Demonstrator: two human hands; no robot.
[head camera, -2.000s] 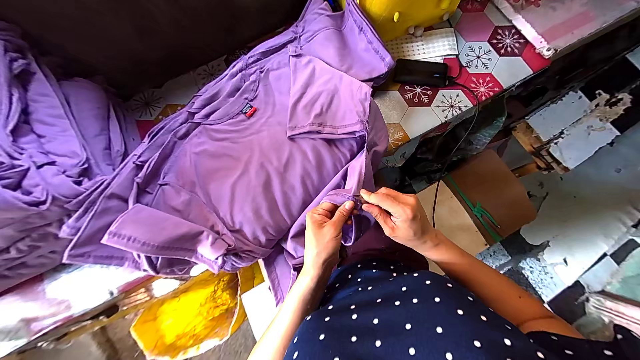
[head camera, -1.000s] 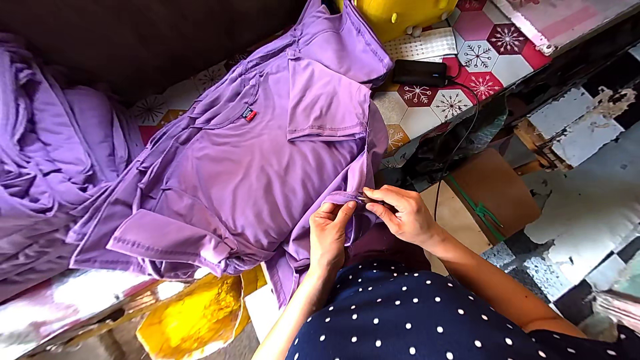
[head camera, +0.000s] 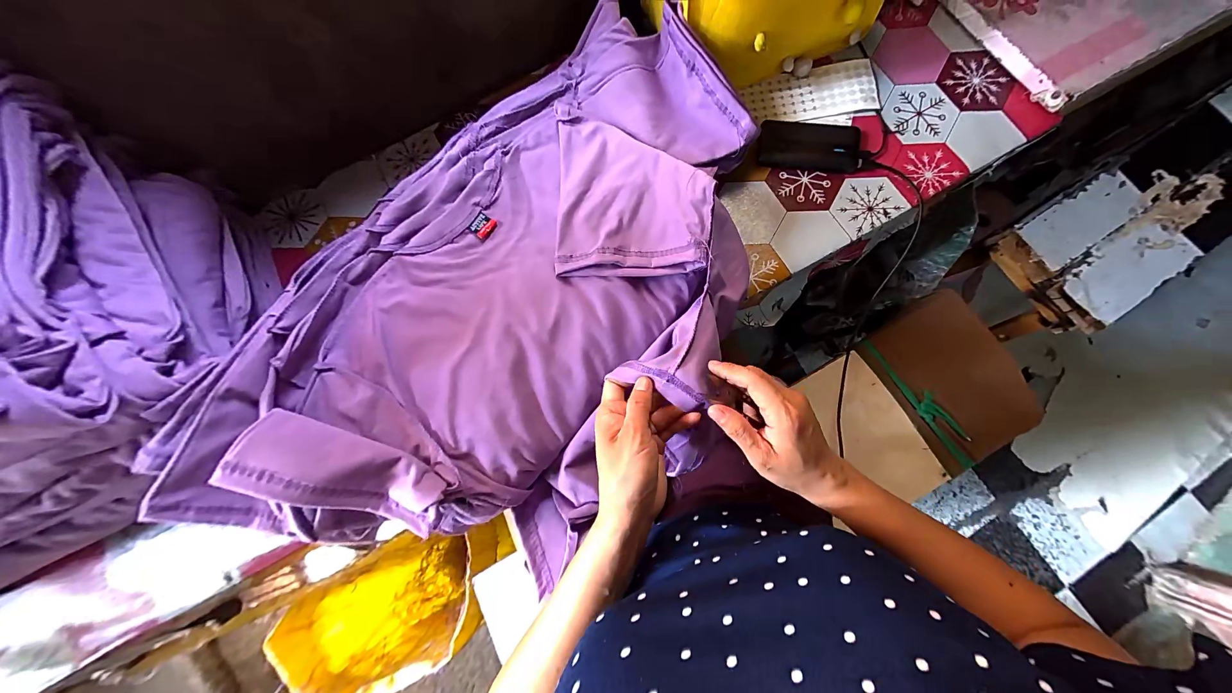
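Note:
A purple knit garment (head camera: 462, 308) with short sleeves and a small red and dark neck label (head camera: 482, 226) is spread over the table. My left hand (head camera: 632, 438) pinches the garment's stitched hem (head camera: 664, 377) between thumb and fingers. Close by on the right, my right hand (head camera: 770, 423) has its thumb and index finger parted at the hem's end; whether a small tool lies in its curled fingers cannot be told. More purple fabric (head camera: 125, 260) is heaped at the left.
A black phone-like device (head camera: 808, 146) with a cable lies on the snowflake-patterned table cover (head camera: 924, 115), beside a white patterned strip (head camera: 813, 91) and a yellow object (head camera: 780, 34). Below are a yellow bag (head camera: 375, 616) and a cardboard box (head camera: 953, 375) with green string.
My right thumb and index finger, closed together at the hem before, are now apart. The hem lies flatter and more exposed above my left hand.

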